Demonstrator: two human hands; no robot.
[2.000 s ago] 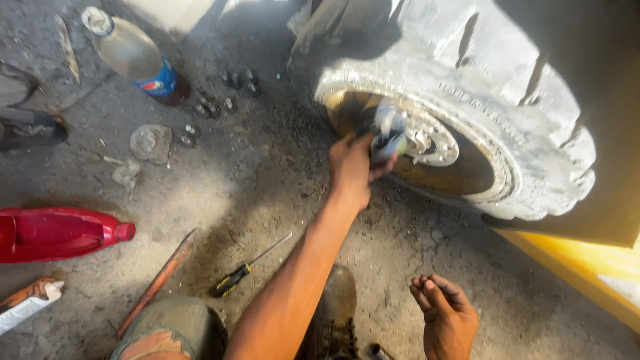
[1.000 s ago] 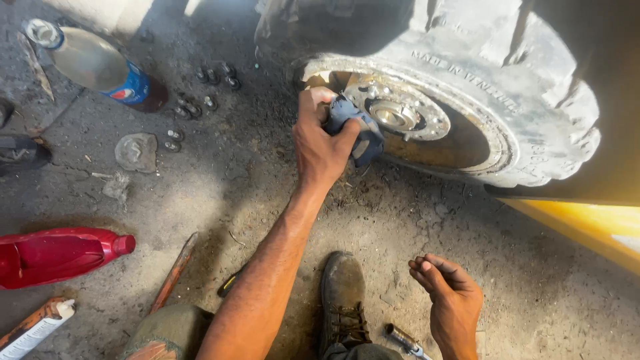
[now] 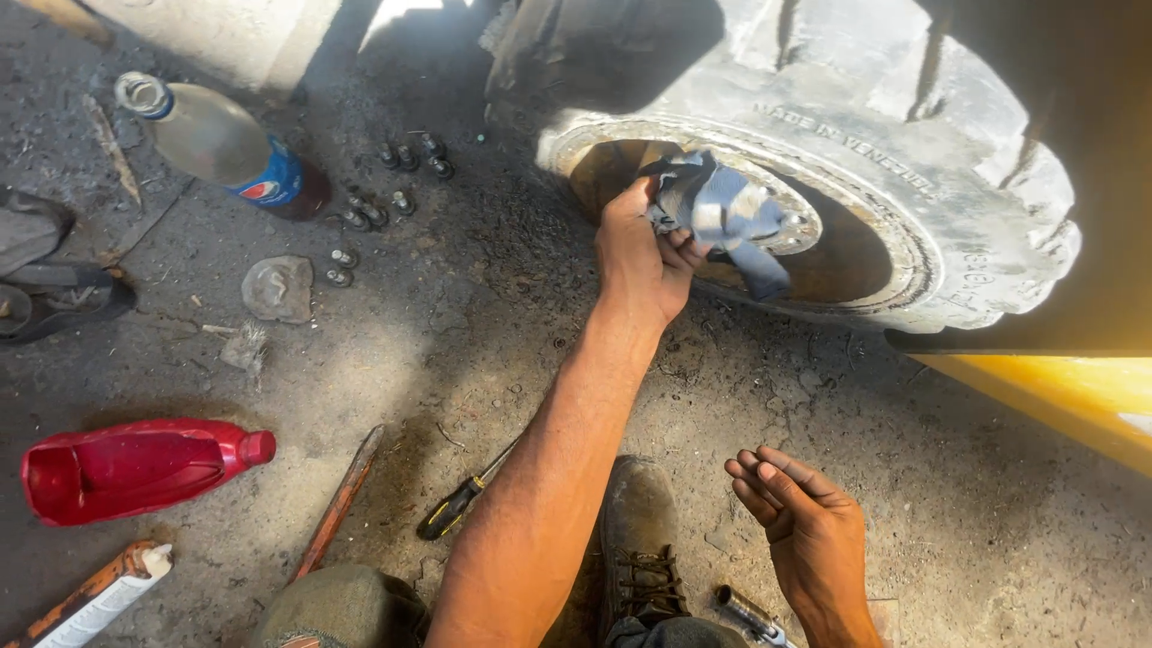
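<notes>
A crumpled blue-grey cloth (image 3: 720,207) is in my left hand (image 3: 643,261), held against the hub (image 3: 801,220) of a large wheel and covering much of it. One loose end of the cloth hangs over the rusty rim (image 3: 846,261). Around the rim is a thick, dusty rubber tire (image 3: 981,225). My right hand (image 3: 801,531) hovers low on the right, above the floor, fingers half curled and thumb near the fingertips, with nothing seen in it. Below it, a metal socket tool (image 3: 751,615) lies on the ground.
Several wheel bolts (image 3: 364,213) stand left of the tire, near a soda bottle (image 3: 225,148) with dark liquid. A cut-open red plastic container (image 3: 144,468), a rusty bar (image 3: 342,499), a screwdriver (image 3: 454,507) and an orange-and-white tube (image 3: 103,594) lie nearer. My boot (image 3: 641,540) is between my arms. Yellow bodywork (image 3: 1053,396) is at right.
My left hand has moved the cloth from the rim's left side onto the hub, which was in plain sight one second ago. My right hand remains low on the right.
</notes>
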